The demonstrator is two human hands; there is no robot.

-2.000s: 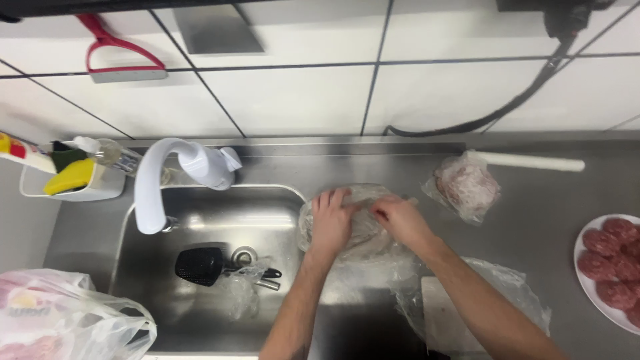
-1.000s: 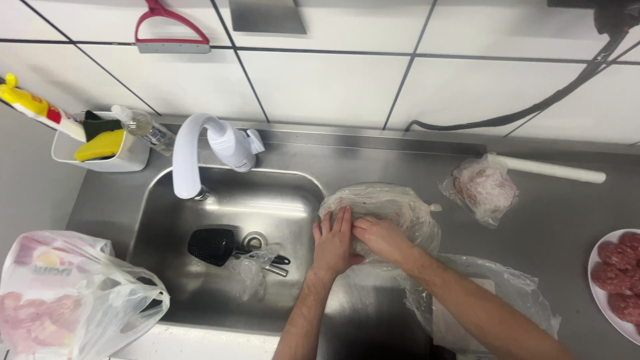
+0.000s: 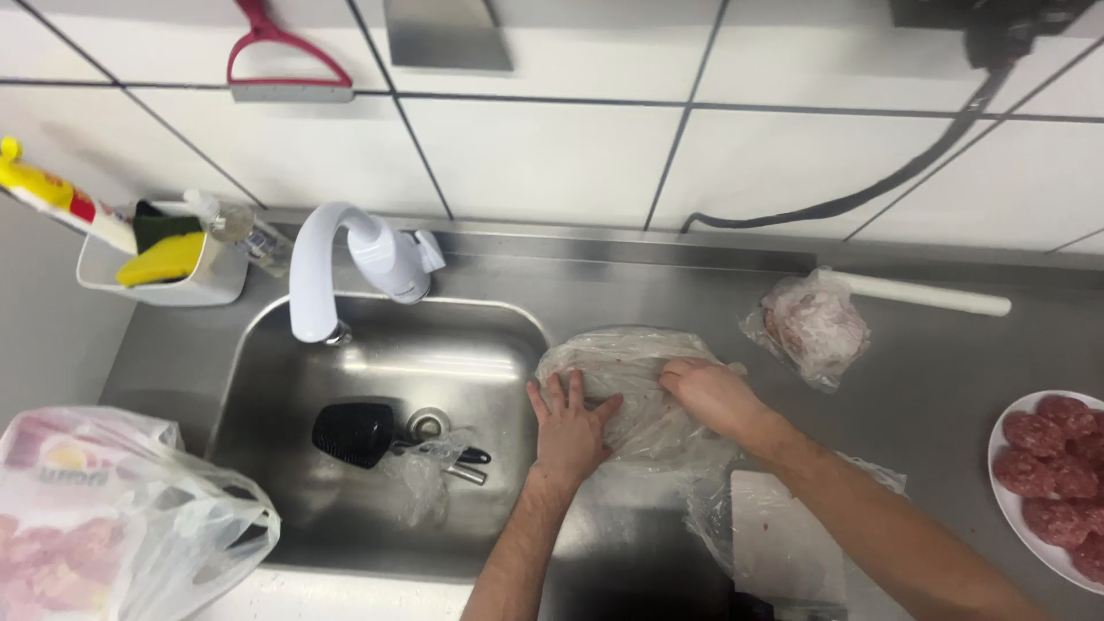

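A crumpled clear plastic bag (image 3: 642, 440) lies on the steel counter at the right edge of the sink; what it holds cannot be made out. My left hand (image 3: 571, 431) rests on its left side with the fingers spread. On its right part, my right hand (image 3: 711, 392) has its fingers curled against the film and pinches it. Below my right forearm lies a pale flat sheet or board (image 3: 787, 539) with thin clear film around it. Behind my right hand sits a small plastic-wrapped lump of meat (image 3: 815, 329).
The steel sink (image 3: 379, 535) holds a black slotted utensil (image 3: 354, 434) and film. A white faucet (image 3: 315, 276) arches over it. A full plastic bag (image 3: 147, 517) stands left, a caddy (image 3: 194, 289) behind. A white tube (image 3: 927, 293) and a plate of meatballs (image 3: 1000, 483) are right.
My right hand has moved from close beside my left hand to the right across the bag. My left hand's fingers have spread on the bag.
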